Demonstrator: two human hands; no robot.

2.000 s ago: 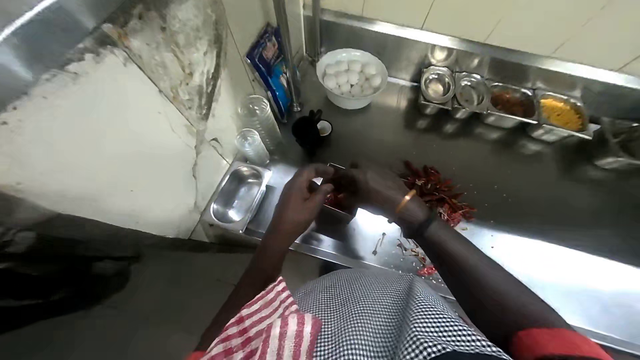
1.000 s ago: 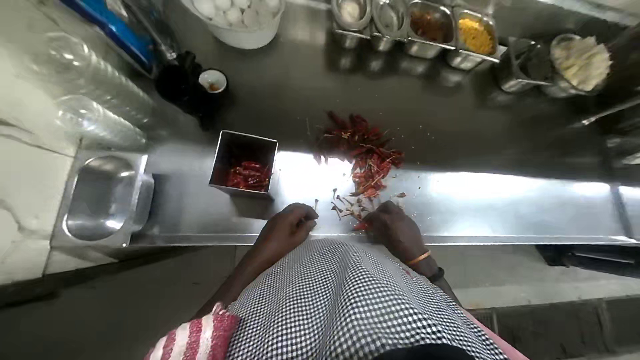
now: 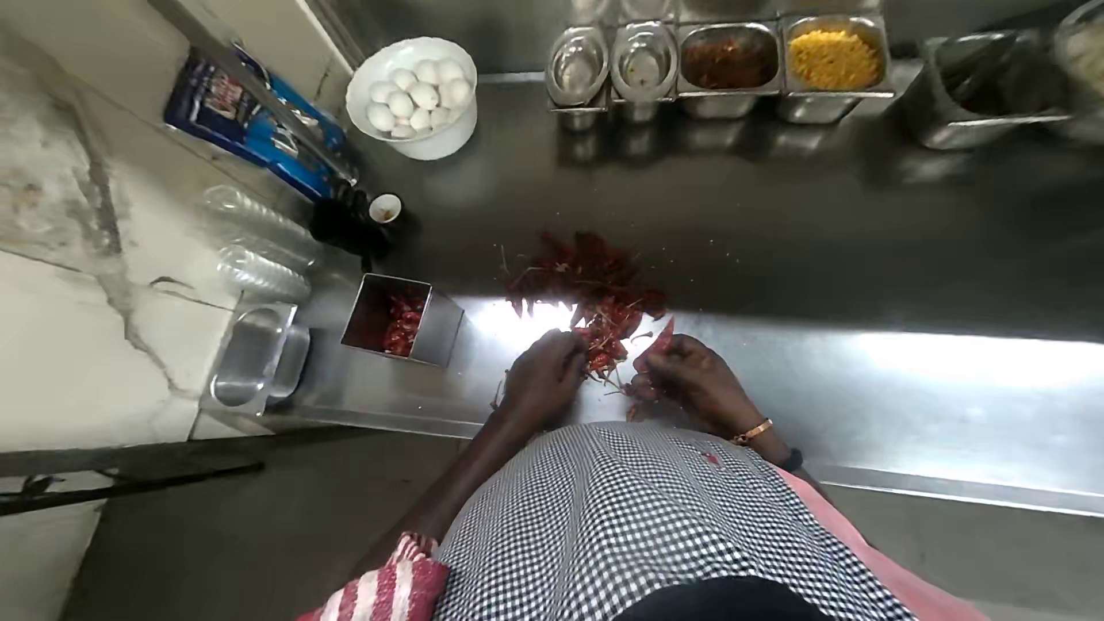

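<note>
Dried red chillies (image 3: 595, 276) lie in a loose heap on the steel counter. At the heap's near left edge is my left hand (image 3: 548, 371), fingers bent against the chillies; whether it grips one cannot be made out. My right hand (image 3: 694, 379), on the near right side, pinches a dried red chilli (image 3: 657, 345) between thumb and fingers. Loose stems (image 3: 614, 379) are scattered between the hands. A square steel container (image 3: 440, 328) stands to the left, with red chilli pieces (image 3: 402, 323) inside.
A white bowl of eggs (image 3: 431, 138) stands at the back left, near a blue packet (image 3: 280, 142) and clear plastic containers (image 3: 263, 272). An empty steel pan (image 3: 250, 358) sits at the left end. Steel tubs, one with yellow food (image 3: 835, 60), line the back.
Both hands were over the square container two seconds ago, then at the counter's near edge. Now they are at the chilli heap, and the right hand has taken hold of a chilli.
</note>
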